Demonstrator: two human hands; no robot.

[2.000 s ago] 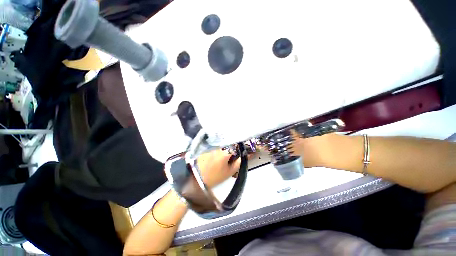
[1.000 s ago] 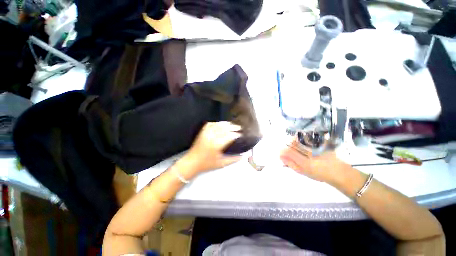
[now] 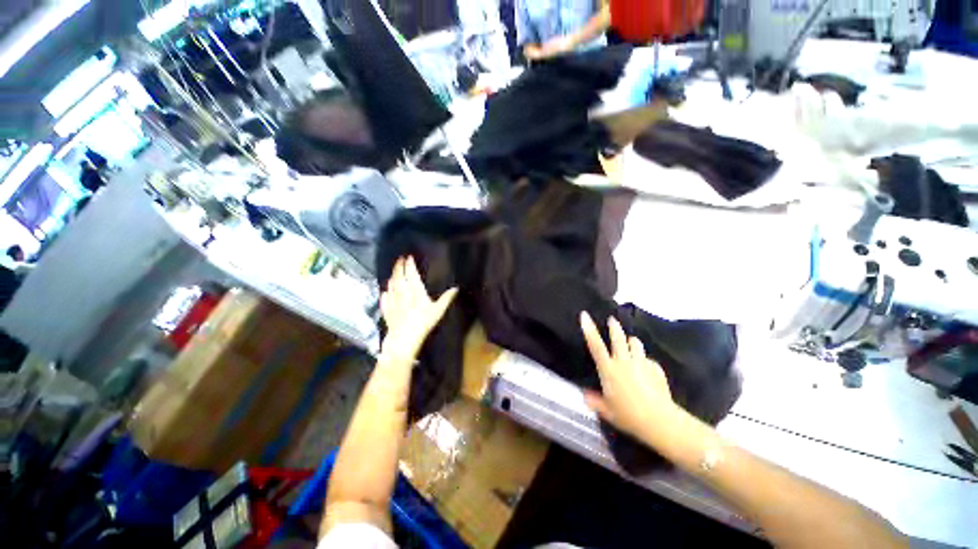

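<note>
The black garment (image 3: 547, 268) lies over the left end of the white machine table, and part of it hangs over the edge. My left hand (image 3: 413, 311) lies on its left part with the fingers spread. My right hand (image 3: 633, 381) rests on its right part near the table's front edge, fingers apart. Neither hand shows a clear grip on the cloth. The white sewing machine (image 3: 912, 252) stands to the right of the garment, away from both hands.
Cardboard boxes (image 3: 241, 391) and a blue crate (image 3: 413, 520) are below the table at left. Dark snips (image 3: 963, 459) lie at the far right. More dark cloth (image 3: 708, 156) lies behind the garment. A person's arm (image 3: 568, 41) shows at the top.
The view has swung left. Both hands have left the machine area; my left hand has moved further left onto the garment, and my right hand has moved from beside the needle area onto the cloth.
</note>
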